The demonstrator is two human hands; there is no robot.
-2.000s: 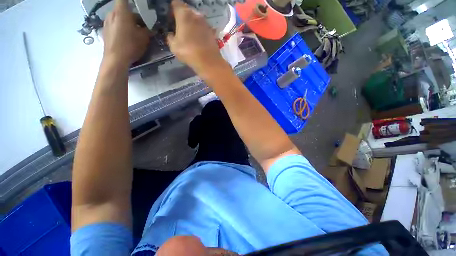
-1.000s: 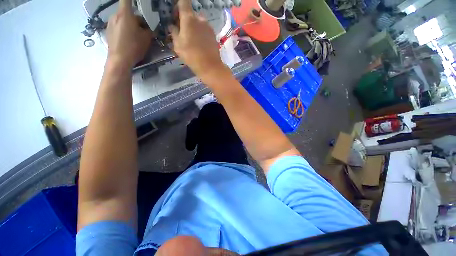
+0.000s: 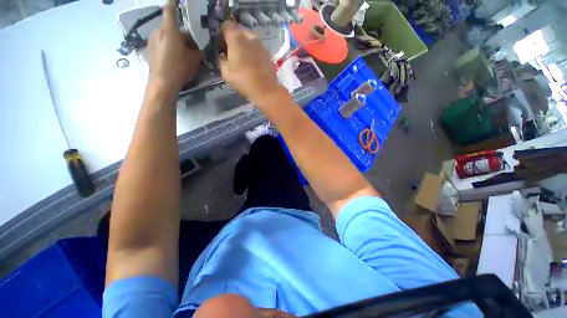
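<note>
The pale sewing machine head [image 3: 271, 40], with a row of round white tension knobs, stands at the top of the picture. My left hand [image 3: 172, 54] is at the left of the needle area, one finger stretched up along the machine; its other fingertips are hidden. My right hand [image 3: 247, 59] is at the needle area from the right, fingers curled, with a small yellowish bit showing at the fingertips. That may be the short screwdriver. The dark needle bar area [image 3: 214, 28] lies between my hands, partly covered. The flat metal machine bed [image 3: 211, 96] shows below them.
A long screwdriver [image 3: 78, 172] lies on the white table [image 3: 31, 136] at left. Right of the machine are a white cloth [image 3: 287, 77], a parts tray [image 3: 309, 70] and an orange-red disc [image 3: 329, 48]. A blue crate [image 3: 323, 124] holds spools [image 3: 352, 106] and scissors [image 3: 368, 141].
The whole view has shifted, so the machine and table sit lower and further right. My right fingers have curled in, where the index finger pointed up before. My left hand stays at the machine.
</note>
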